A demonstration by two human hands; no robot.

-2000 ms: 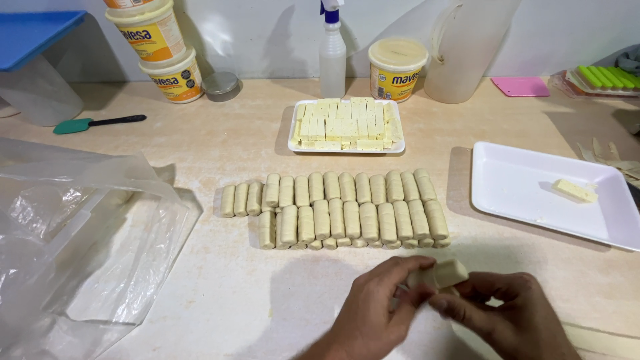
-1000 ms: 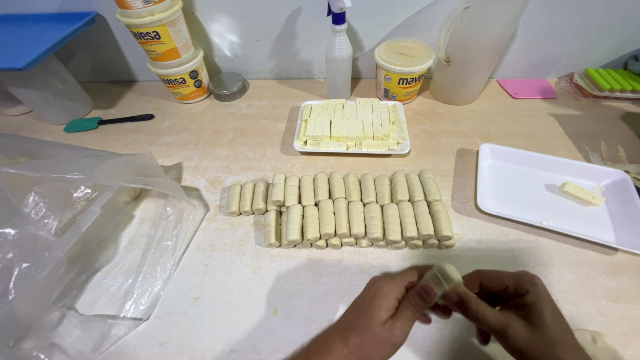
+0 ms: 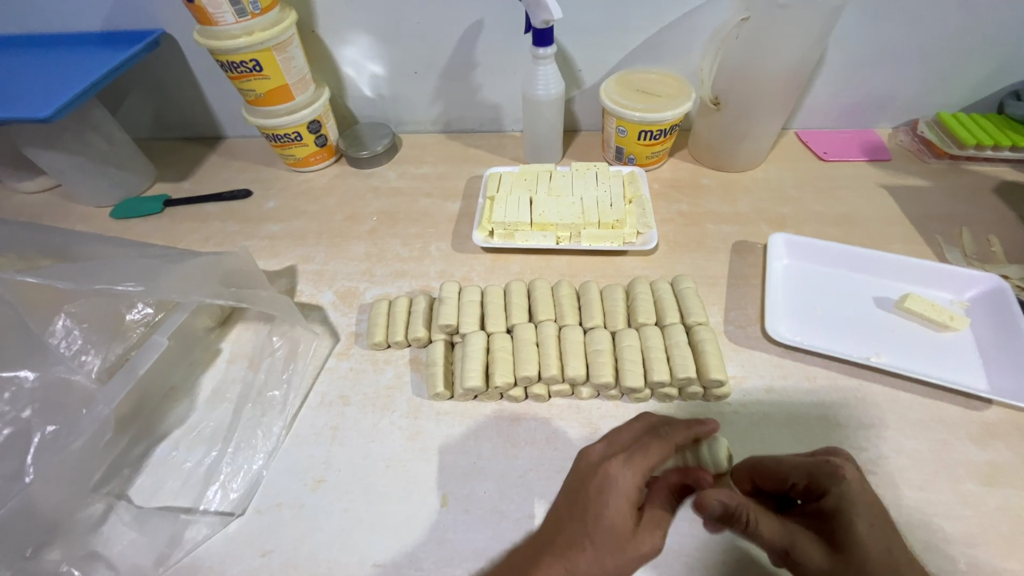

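Observation:
My left hand (image 3: 632, 484) grips a dough-wrapped roll (image 3: 706, 456) between thumb and fingers, above the near part of the table. Close beside it on the right, my right hand (image 3: 800, 504) has its fingers bent at the roll's near end; whether they grip the dough is unclear. Beyond my hands lie stacked rows of pale dough rolls (image 3: 548, 352). Behind these, a white foam tray (image 3: 564, 246) bears many cut cheese sticks (image 3: 560, 200). One cheese stick (image 3: 932, 311) lies in a larger white tray (image 3: 816, 280) at the right.
A clear plastic bag (image 3: 264, 400) spreads over the left side. Along the back are a green spatula (image 3: 142, 206), stacked margarine tubs (image 3: 292, 136), a metal lid (image 3: 369, 144), a spray bottle (image 3: 543, 104), another tub (image 3: 646, 120), a translucent jug (image 3: 748, 96) and a pink card (image 3: 844, 146).
Both hands have turned the roll between them, and it sits deeper in my left fingers. The rows of rolls and the trays look unchanged.

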